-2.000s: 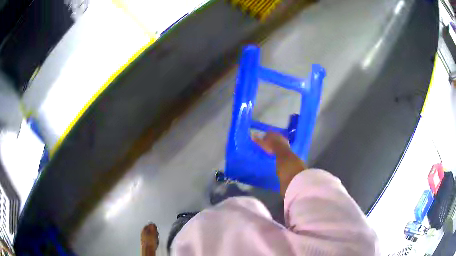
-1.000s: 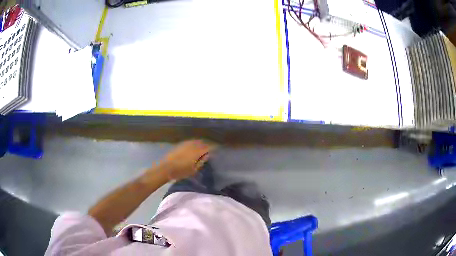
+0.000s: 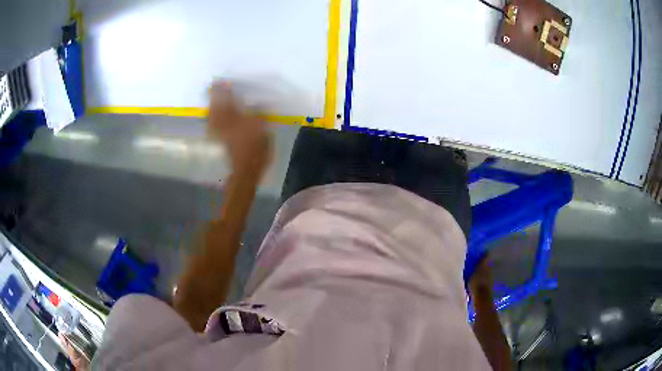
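A blue plastic stool (image 3: 512,210) is tilted on its side at my right, beside my lap and below the bench edge. My right hand (image 3: 479,272) is at the stool's near edge and grips it; its fingers are mostly hidden. My left hand (image 3: 236,119) is raised over the bench's front edge at left and strongly blurred, so its fingers cannot be made out. A reddish-brown test fixture (image 3: 533,32) with corner screws and a pale U-shaped nest lies on the white bench at upper right, with a dark lead at its left end.
The white bench (image 3: 435,80) has yellow and blue tape lines. A blue item (image 3: 72,76) and a white sheet (image 3: 56,90) are at the bench's left end. Another blue stool (image 3: 127,272) stands on the floor at lower left. Another bench with objects shows at the lower-left rim.
The view has turned from floor to bench and moved closer to it. My left hand has risen to the bench edge. The blue stool now shows beside my right side, higher in view.
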